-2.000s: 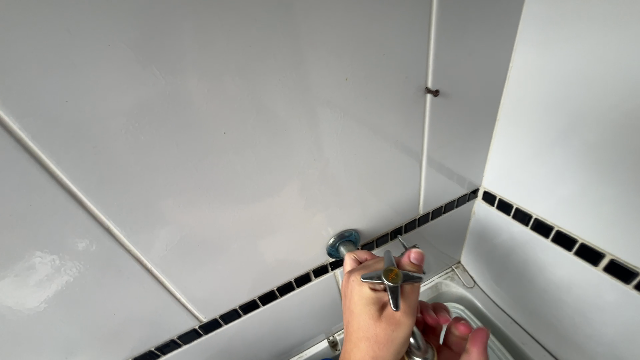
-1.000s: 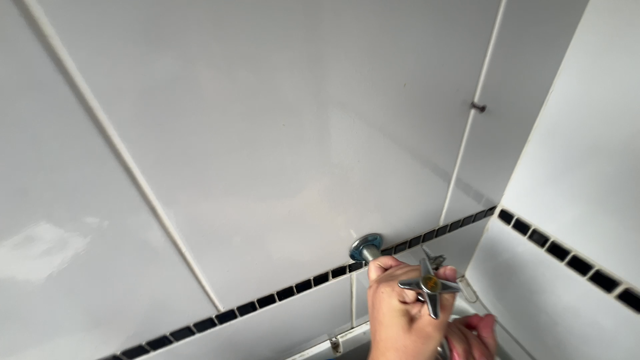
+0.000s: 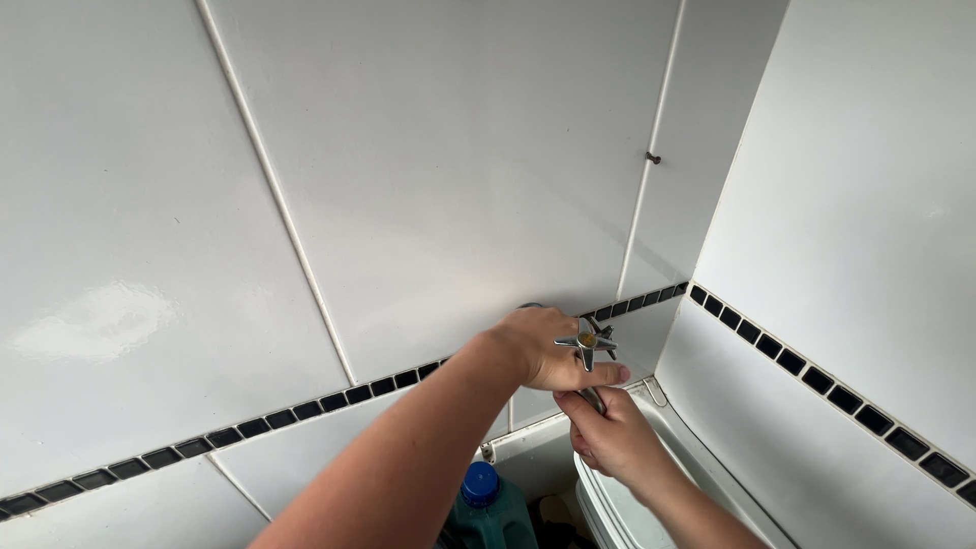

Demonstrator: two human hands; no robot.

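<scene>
A chrome faucet with a star-shaped handle juts from the tiled wall. My left hand wraps around the faucet's body behind that handle, its thumb pointing right; a second handle shows partly behind the first. Just below, my right hand is closed around the metal spout, its thumb touching it near my left hand. The wall flange is mostly hidden behind my left hand.
Beneath my arms stand a teal jug with a blue cap and a white plastic tub, within a pale basin. A small screw sticks out of the wall. Black mosaic tiles band both walls.
My left hand has shifted over the pipe by the flange, which it now mostly covers. My right hand, partly hidden behind the left before, shows below it on the spout. The view has shifted.
</scene>
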